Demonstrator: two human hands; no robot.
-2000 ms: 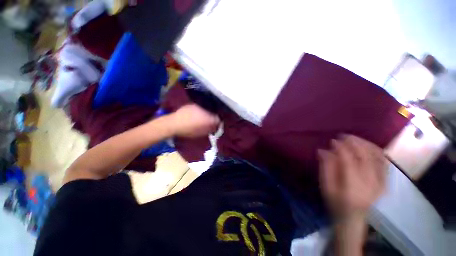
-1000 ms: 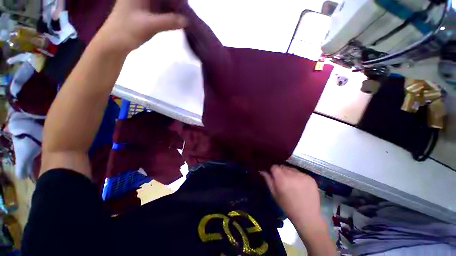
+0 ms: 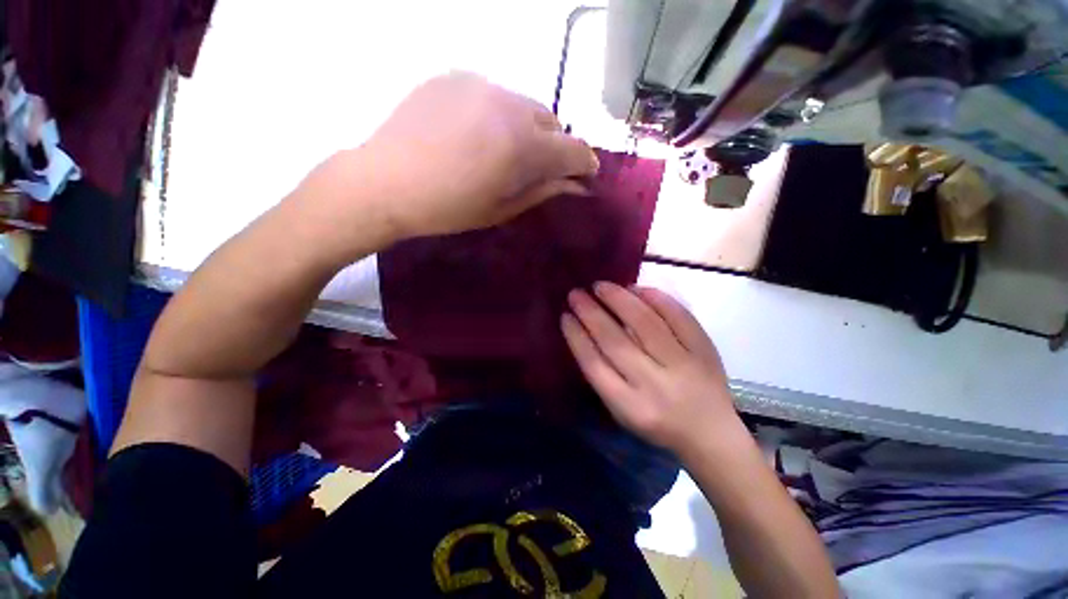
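A maroon fabric panel (image 3: pixel 469 287) lies on the white table in front of me and hangs over its edge to my lap. Its far right corner is by the needle area of the sewing machine (image 3: pixel 773 70), beside the bright lamp glow. My left hand (image 3: pixel 486 158) pinches the panel's far edge with thumb and fingertips, just left of the presser foot. My right hand (image 3: pixel 650 357) rests on the panel's right side near the table edge, fingers spread a little. The exact needle contact is hidden by glare.
A black pad (image 3: pixel 820 234) with gold pieces (image 3: pixel 919 181) lies right of the needle plate (image 3: pixel 738 222). A blue basket (image 3: pixel 111 351) with maroon pieces stands at lower left. Grey-lilac pieces (image 3: pixel 925 503) are stacked at lower right. Maroon cloth (image 3: pixel 88 70) lies at upper left.
My left hand has moved right, from the raised cloth at upper left to the panel's edge by the needle. My right hand has moved up onto the panel. The view has shifted toward the machine.
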